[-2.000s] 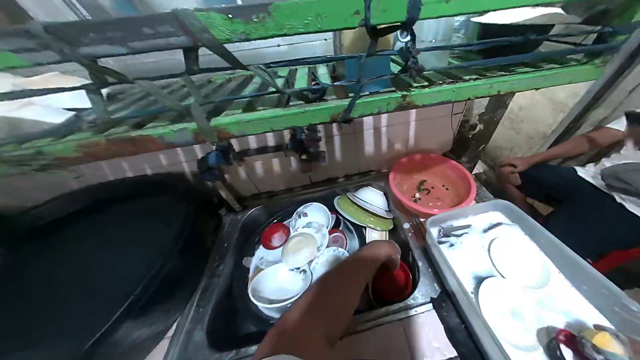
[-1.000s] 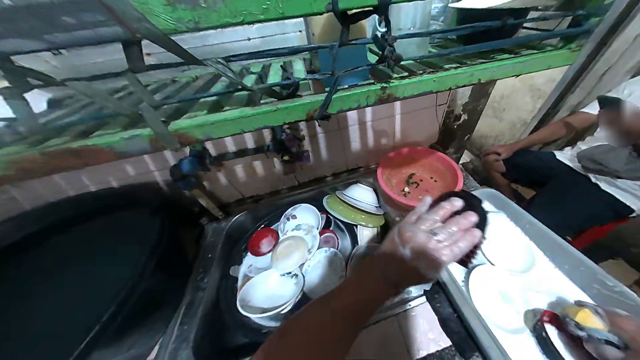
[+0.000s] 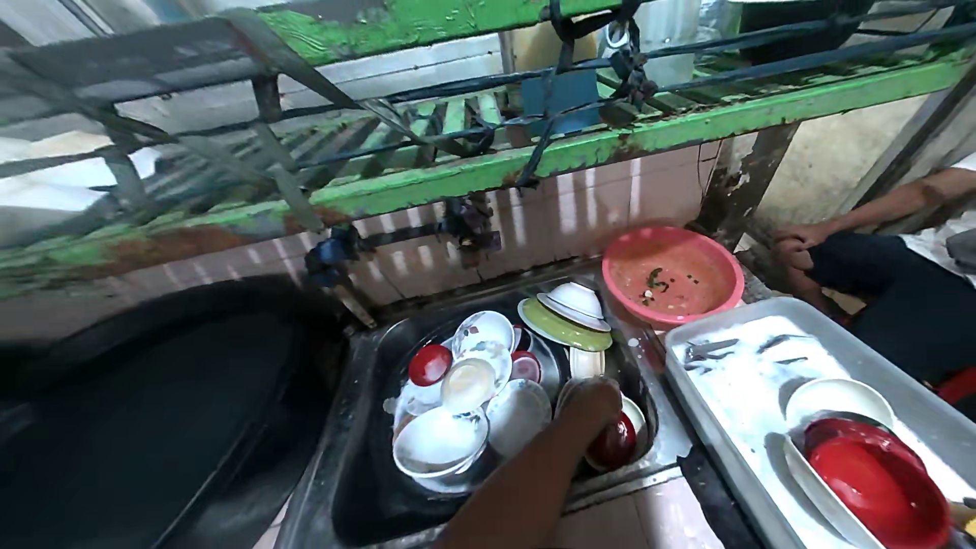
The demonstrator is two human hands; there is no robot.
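My left hand reaches down into the right side of the black sink, over a dark red bowl; its fingers are hidden, so a grip cannot be made out. Left of it lie soapy white bowls, a plate and a small red bowl. A green-rimmed dish and a white bowl lean behind. My right hand is not clearly visible; a bit of something yellow shows at the lower right edge, beside red bowls in the grey tub.
A pink basin with food scraps stands behind the sink. White bowls and cutlery lie in the sudsy tub. A large black basin is at left, a green rack above. A person sits at right.
My left hand has moved from above the tub's edge back down into the sink. Red bowls now sit in the tub's near part, where my right hand was with a yellow thing.
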